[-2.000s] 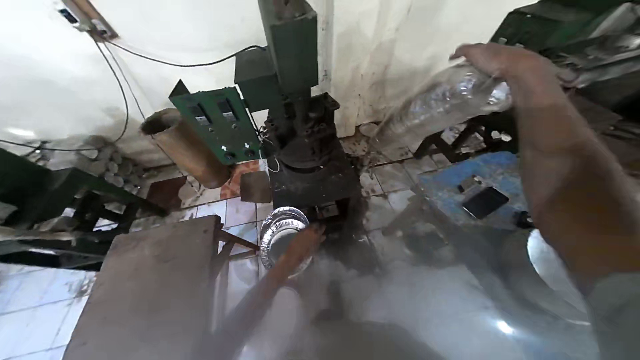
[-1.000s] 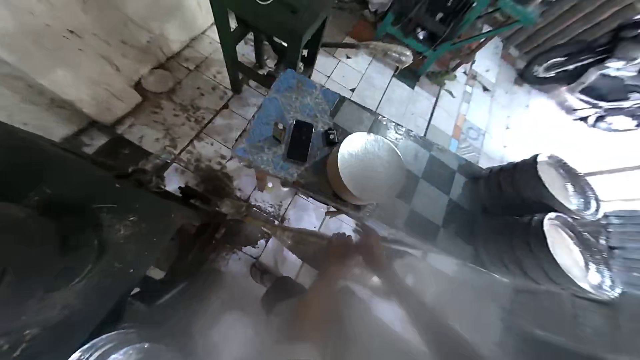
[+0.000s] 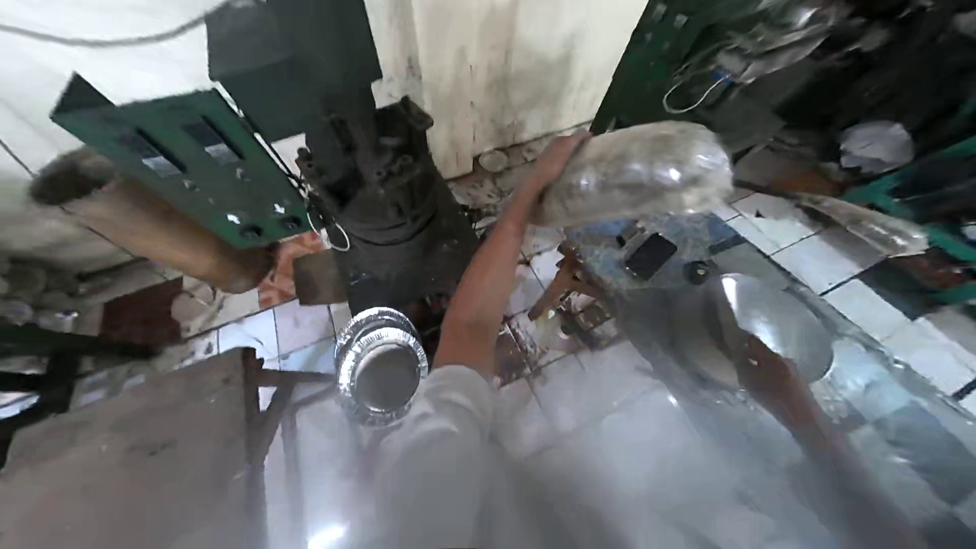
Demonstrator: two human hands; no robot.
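Observation:
My left hand [image 3: 563, 156] grips the left end of a bulging clear plastic bag [image 3: 640, 171], whose contents are hard to make out. The bag hangs over a blue-topped surface that bears a dark phone [image 3: 650, 255]. At the right, my blurred right hand [image 3: 766, 370] lies at the near edge of a stack of round silvery discs [image 3: 785, 328]; whether its fingers hold one cannot be told. Round crimped foil pans [image 3: 381, 366] stand left of my left forearm, below a dark press machine [image 3: 385, 198].
A green control box [image 3: 183, 164] stands left of the press, with a thick brown cylinder [image 3: 168, 236] behind it. A worn wooden table [image 3: 137, 450] fills the lower left. Green metal frames [image 3: 915, 191] and another plastic bag [image 3: 869, 221] are at the right.
Two seconds ago my right hand held the plastic bag and my left was by the foil pans; now my left hand holds the bag and my right is at the discs. The view swung right and back.

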